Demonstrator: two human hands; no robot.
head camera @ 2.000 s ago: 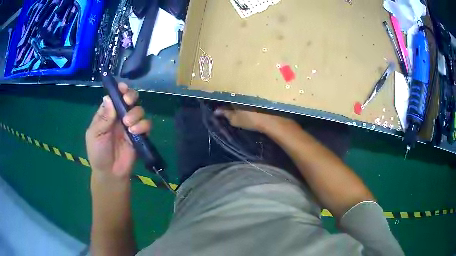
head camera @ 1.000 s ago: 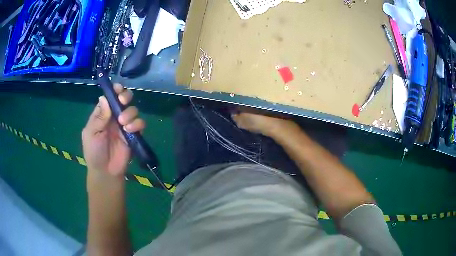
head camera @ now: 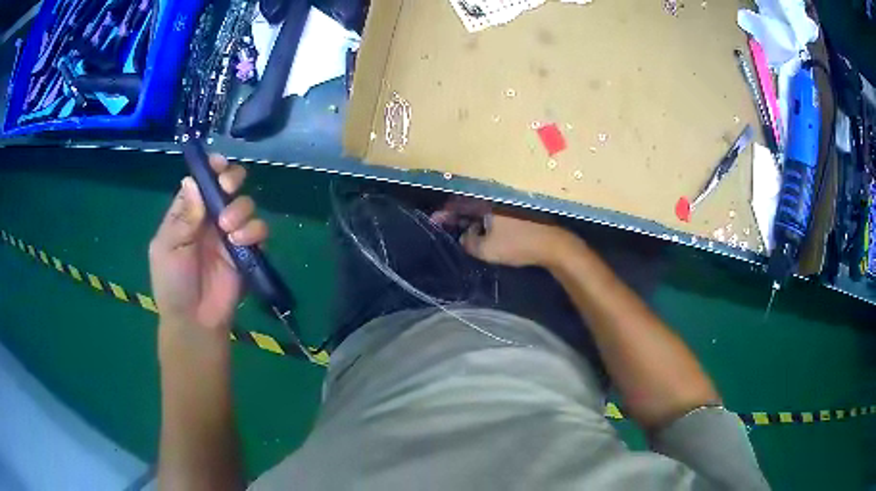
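Note:
My left hand (head camera: 204, 240) holds a black handpiece housing (head camera: 234, 235) upright at a slant, left of the lap and below the bench edge. A thin wire runs from its lower end towards my shirt. My right hand (head camera: 499, 238) is over the dark lap, just under the tray's front edge, with its fingers curled. Something small and dark shows at its fingertips; I cannot tell what it is. Thin pale lead wires (head camera: 389, 273) loop over the lap, left of and below my right hand.
A cardboard tray (head camera: 461, 86) holds red squares (head camera: 551, 139), tweezers (head camera: 722, 171), wire clips (head camera: 397, 121) and a printed sheet (head camera: 487, 11). A blue-bodied tool (head camera: 797, 163) overhangs the bench edge at right. A blue crate (head camera: 158, 96) of dark parts stands at left.
My left hand and the housing have shifted slightly left. My right hand has moved right, and its fingers have turned. The wires over the lap have spread into wider loops.

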